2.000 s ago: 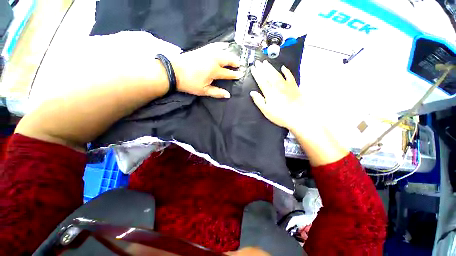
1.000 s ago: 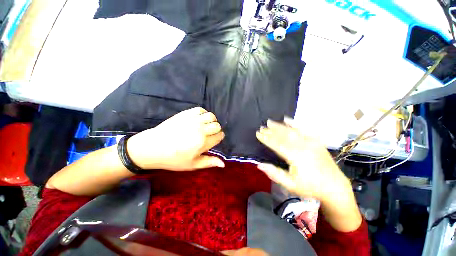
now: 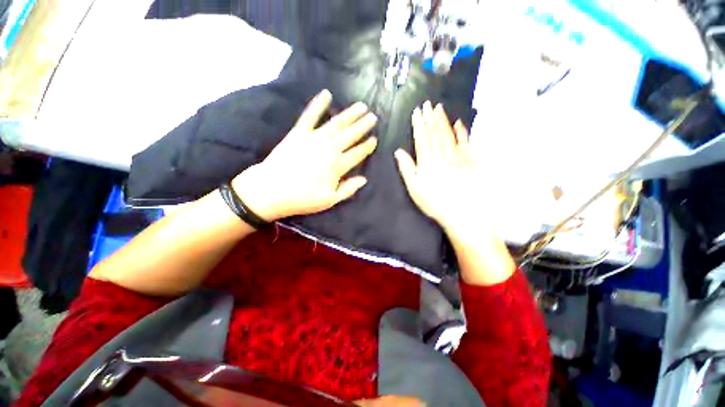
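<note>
A black garment panel (image 3: 238, 119) lies under the presser foot (image 3: 395, 70) of the white sewing machine (image 3: 588, 32), with its pale raw edge at the table's front edge. My left hand (image 3: 318, 159) lies on the panel with fingers spread, left of and below the presser foot. My right hand (image 3: 441, 167) lies flat on the panel's right part, fingers pointing up towards the foot. Neither hand grips anything. The frame is blurred, and the needle cannot be made out.
A blue crate (image 3: 107, 238) and a red stool (image 3: 14, 230) are below the table's left edge. A tan sheet (image 3: 32, 63) lies at the far left. A clear tray (image 3: 650, 230) with cords is at the right edge. A blue piece (image 3: 463, 57) is beside the foot.
Both hands first drew back from the foot to the panel's front edge, then moved forward again onto the panel. The panel's front edge is higher in the view than two seconds ago.
</note>
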